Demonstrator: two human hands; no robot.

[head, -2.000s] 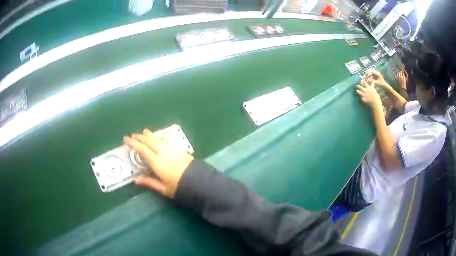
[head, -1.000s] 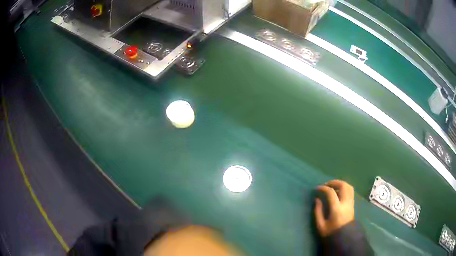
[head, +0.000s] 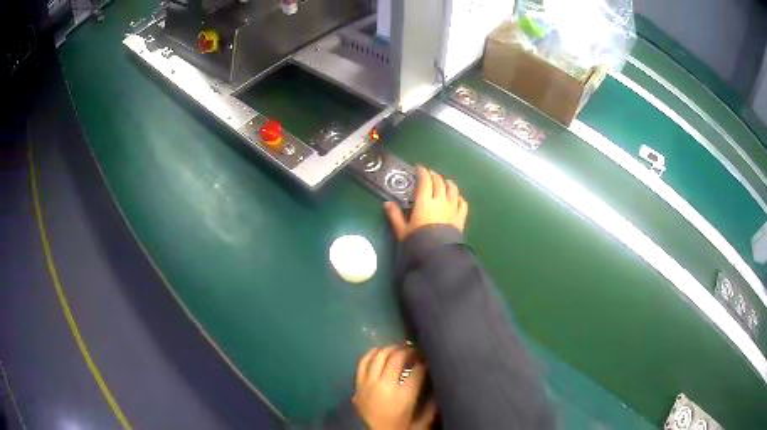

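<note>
A silver three-ring plate (head: pixel 371 163) lies on the belt at the machine's opening. My right hand (head: pixel 432 204) grips its near right end, thumb at the near edge and fingers over the far side; that end is hidden. My left hand (head: pixel 390 388) is at the bottom, partly behind my right sleeve. Its fingers are curled around a small shiny part (head: pixel 406 374) with light lines; most of it is hidden. A white round puck (head: pixel 353 258) lies on the bench between the hands.
The machine frame (head: pixel 313 170) with a red emergency-stop button (head: pixel 271 133) stands at upper left. Another plate (head: pixel 494 112) lies beside a cardboard box (head: pixel 538 78) with clear plastic. More plates lie at right (head: pixel 737 301) and bottom right (head: pixel 685 413). A metal rail (head: pixel 605 220) crosses the belt.
The view has swung from right to left. My right hand has reached up to the plate at the machine. The round disc seen on the bench a second ago no longer shows there.
</note>
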